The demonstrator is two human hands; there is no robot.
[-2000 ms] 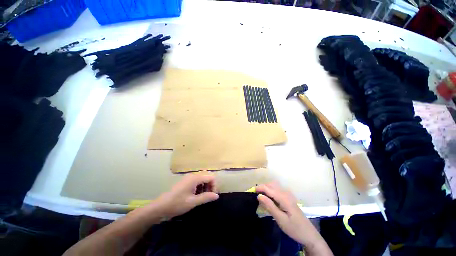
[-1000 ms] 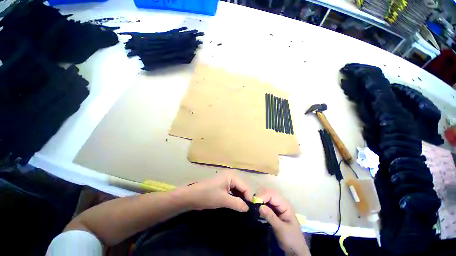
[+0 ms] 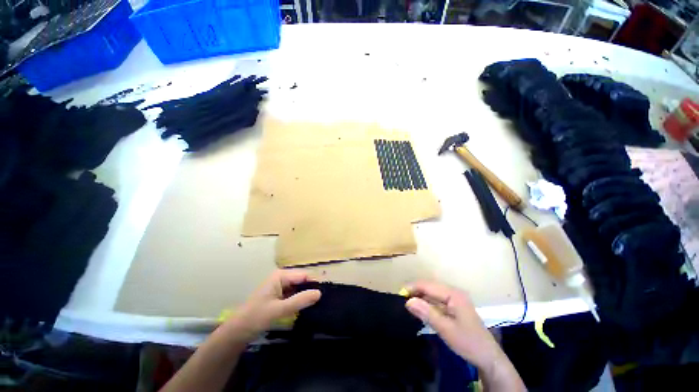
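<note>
A black fabric panel [image 3: 356, 310] is stretched between both hands at the table's near edge. My left hand [image 3: 282, 300] pinches its upper left corner between thumb and fingers. My right hand [image 3: 435, 305] pinches its upper right corner, with a small yellow patch on a fingertip. The panel's lower part merges with the dark area below, so its end cannot be told. Thin black strips [image 3: 400, 164] lie in a row on the brown cardboard sheet [image 3: 329, 207], beyond the hands.
A hammer [image 3: 488, 174], black rods [image 3: 486, 200] with a cord, crumpled tissue [image 3: 546, 197] and a glue bottle [image 3: 553, 251] lie right. Worked black pieces [image 3: 590, 168] are beyond them. Unworked pieces [image 3: 46, 207] and a strap bundle [image 3: 211, 112] lie left, blue crates [image 3: 207, 29] far left.
The hands were close together on a bunched part of the fabric one second ago. They have moved apart, and the panel is now spread between them. The camera view has also turned.
</note>
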